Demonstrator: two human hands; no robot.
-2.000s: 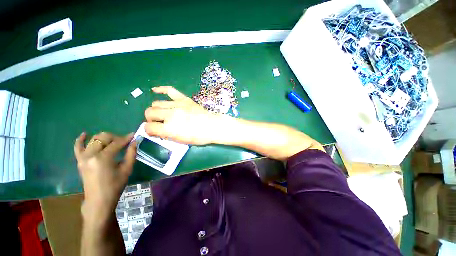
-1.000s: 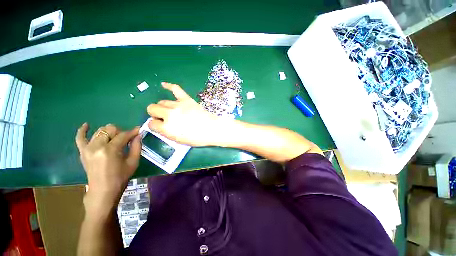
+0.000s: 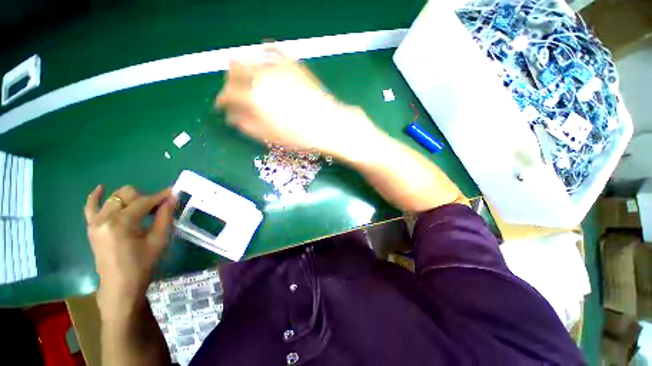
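Observation:
A white housing [image 3: 241, 219] with a rectangular opening lies tilted near the bench's front edge. My left hand [image 3: 132, 232] pinches its left end between thumb and fingers; a ring shows on one finger. My right hand [image 3: 275, 96] is blurred and raised above the green surface, off the housing, over the area beyond the heap. Whether it holds anything cannot be seen. A loose heap of tiny shiny metal parts [image 3: 287, 171] lies right of the housing, partly hidden by my right wrist.
A foam box [image 3: 457, 107] of wired circuit boards stands at right, with a blue cylinder [image 3: 425, 138] beside it. White housings stand stacked [image 3: 16, 214] at left. One housing [image 3: 21, 79] lies beyond the white strip [image 3: 143, 78]. A small white square [image 3: 181, 139] lies behind the held housing.
My right hand has left the housing and moved up and away towards the white strip. The housing now shows a broad flat face with its opening. My left hand still holds its left end.

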